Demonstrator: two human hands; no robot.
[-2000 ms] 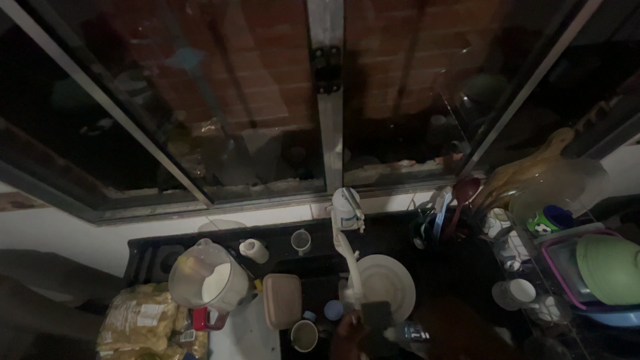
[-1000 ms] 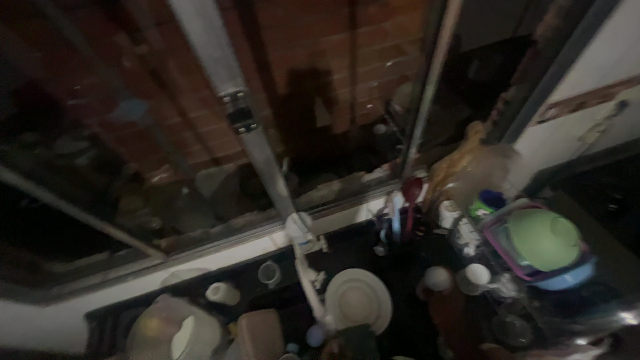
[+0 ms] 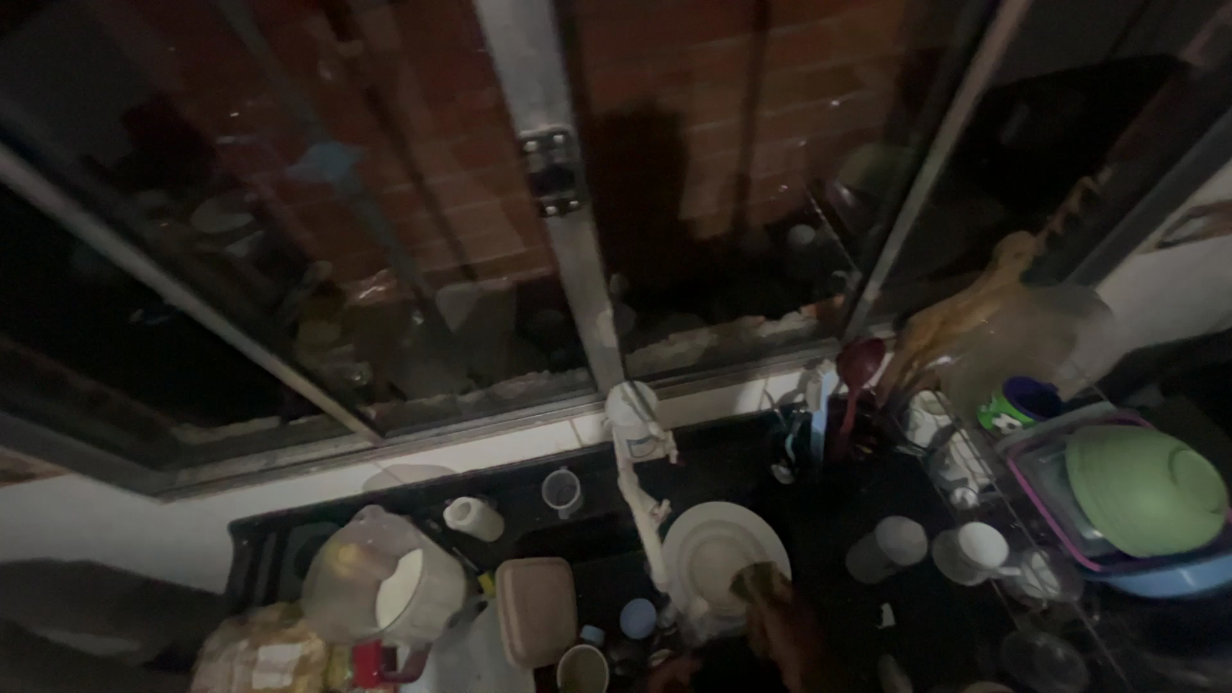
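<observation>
A white plate (image 3: 727, 558) lies under the pale swivel spout of the faucet (image 3: 640, 515) in the dark sink area. My right hand (image 3: 784, 626) is over its lower right part, with the fingers around a dark greenish sponge-like pad (image 3: 756, 582) against the plate. Dim and blurred, my left hand (image 3: 674, 671) shows only in part at the bottom edge, close to the near rim of the plate; its grip is hidden. Left of the hands are a round blue lid (image 3: 637, 618) and a cup (image 3: 582, 669).
Two cups, one translucent (image 3: 900, 541) and one white (image 3: 980, 549), stand right of the plate. Beyond are a green bowl (image 3: 1145, 491) on stacked tubs and a utensil holder with a red ladle (image 3: 859, 364). A pitcher (image 3: 385, 577) and a lidded box (image 3: 537, 611) are at left.
My right hand has moved left, from beside the cups to over the plate. Two cups stand at right where the oldest frame shows one.
</observation>
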